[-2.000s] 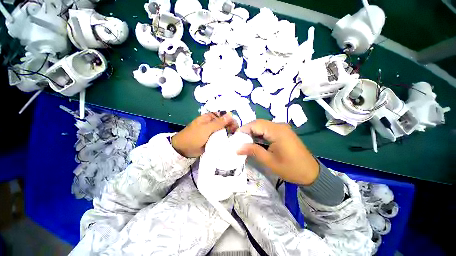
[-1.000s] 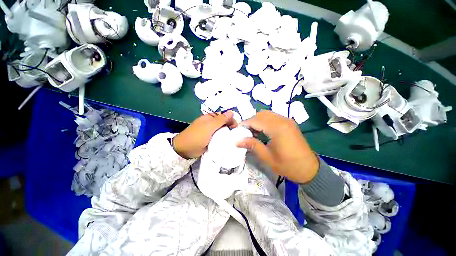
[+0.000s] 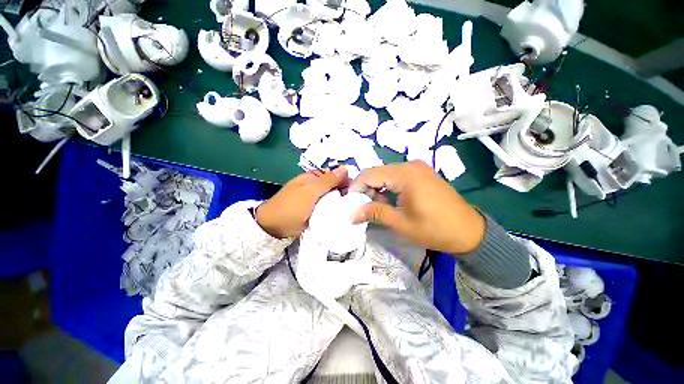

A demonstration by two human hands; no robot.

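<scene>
A white camera body [image 3: 330, 262] with an antenna stick [image 3: 341, 313] pointing down towards the lap is held in front of my chest. My left hand [image 3: 298, 204] grips its upper left side, bare, with the thumb near the top. My right hand [image 3: 420, 206] is at its upper right, thumb on the white shell and fingers bent at the top edge. Thin dark wires [image 3: 341, 180] show between the fingertips. What the right fingertips pinch is too small and overexposed to tell. A small dark opening shows low on the body.
White cover pieces [image 3: 409, 60] and ball housings [image 3: 253, 120] lie on the green bench [image 3: 187, 142]. Camera housings stand at bench left [image 3: 120, 109] and right [image 3: 544, 139]. Blue bins with white parts stand below, left [image 3: 82, 247] and right [image 3: 616, 300].
The view has shifted slightly. The camera body stays in both hands at nearly the same place. My right hand has risen a little and its fingers have shifted at the body's top.
</scene>
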